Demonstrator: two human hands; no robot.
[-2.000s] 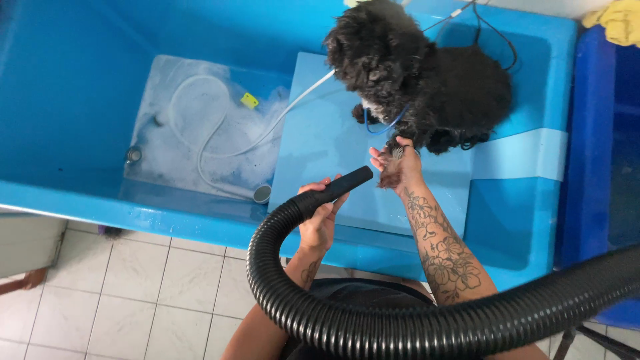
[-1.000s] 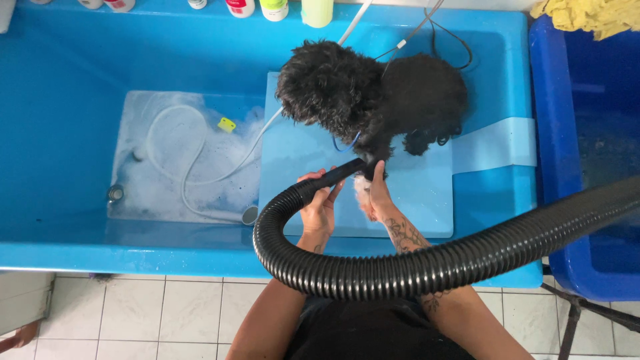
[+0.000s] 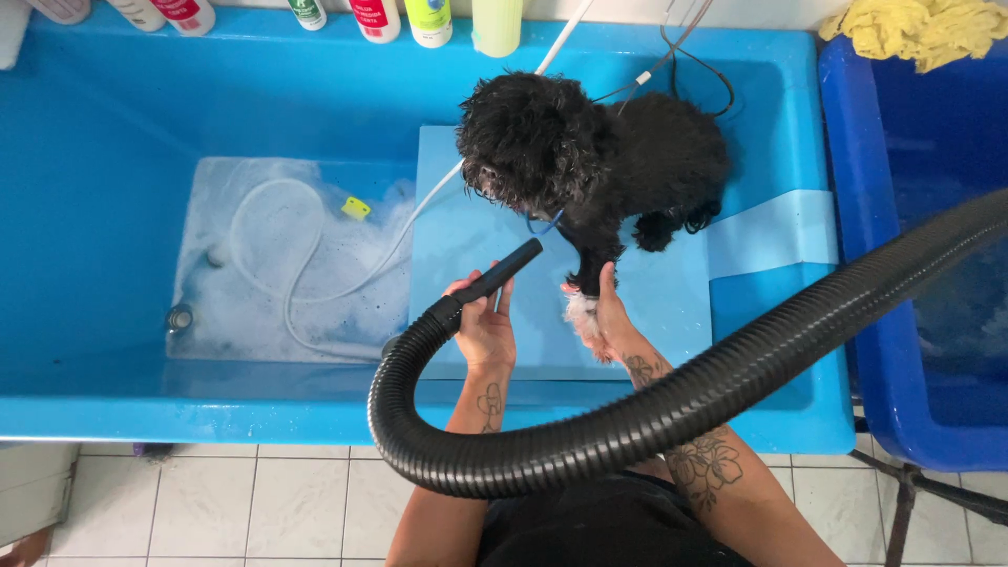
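Note:
A curly black dog point(image 3: 661, 150) sits on a light-blue board point(image 3: 504, 346) laid in the right part of a blue tub. My left hand point(image 3: 487, 327) holds the black nozzle point(image 3: 504, 268) of a ribbed dryer hose point(image 3: 598, 461), its tip beside the dog's front leg. In my right hand point(image 3: 613, 319) is the dog's front paw point(image 3: 584, 319), with pale fur, stretched toward me. A blue loop point(image 3: 545, 227) hangs at the dog's chest. The hose arcs across both my forearms and leaves the view at the right.
Bottles point(image 3: 429, 20) line the tub's back rim point(image 3: 244, 27). A white shower hose point(image 3: 295, 298) lies coiled in foamy water near a yellow piece point(image 3: 356, 208). A dark-blue bin point(image 3: 874, 315) with a yellow cloth point(image 3: 917, 31) on its rim stands to the right. Thin cords point(image 3: 677, 47) run behind the dog.
The nozzle in my left hand has drawn back from the dog's paw, which it was close to one second ago. My right hand still holds that paw.

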